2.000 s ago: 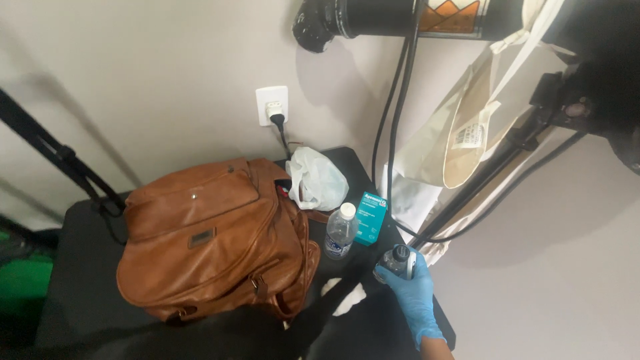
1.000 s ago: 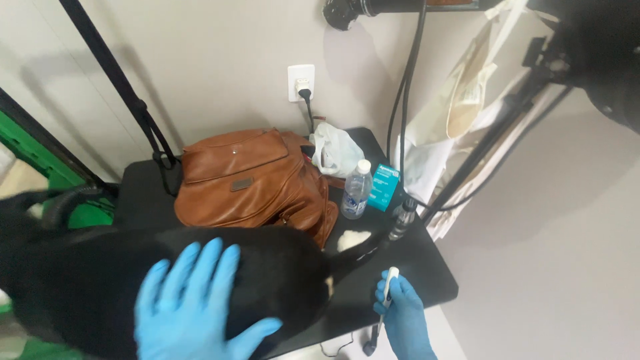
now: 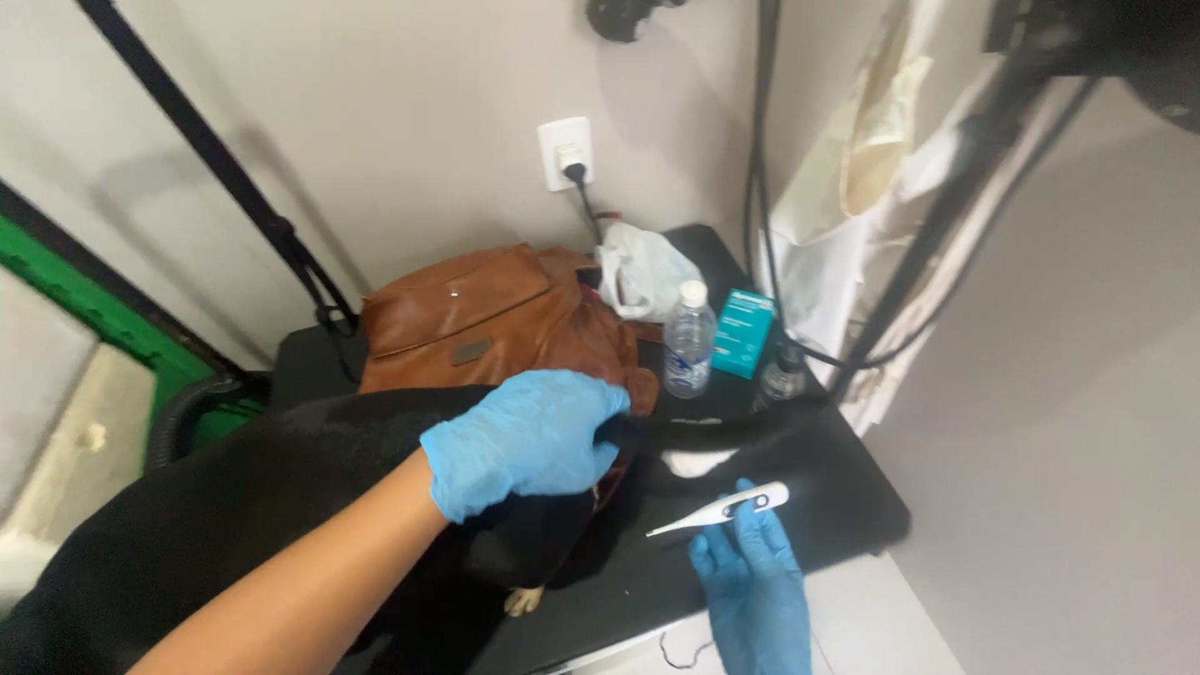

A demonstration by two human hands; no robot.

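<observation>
A black-coated animal, which looks like a dog (image 3: 281, 487), lies or stands along the left of the black table, its head out of view. My left hand (image 3: 530, 436), in a blue glove, is closed around the base of its black tail (image 3: 722, 429), which stretches right across the table. My right hand (image 3: 755, 572), also gloved in blue, holds a white digital thermometer (image 3: 727, 508) between its fingertips, the thin tip pointing left toward the animal's rear. A pale paw (image 3: 523, 600) shows below. Crumpled white material (image 3: 696, 462) lies just under the tail.
On the black table (image 3: 844, 497) are a brown leather bag (image 3: 487, 319), a white plastic bag (image 3: 647, 272), a clear capped bottle (image 3: 690, 347), a teal box (image 3: 742, 333) and a small bottle (image 3: 783, 375). Cables and a cloth bag (image 3: 853, 159) hang at the right; a wall outlet (image 3: 565, 153) is behind.
My left hand has moved from the animal's back to its tail. My right hand now holds the thermometer out sideways, tip to the left; two seconds ago that hand was at the small bottle.
</observation>
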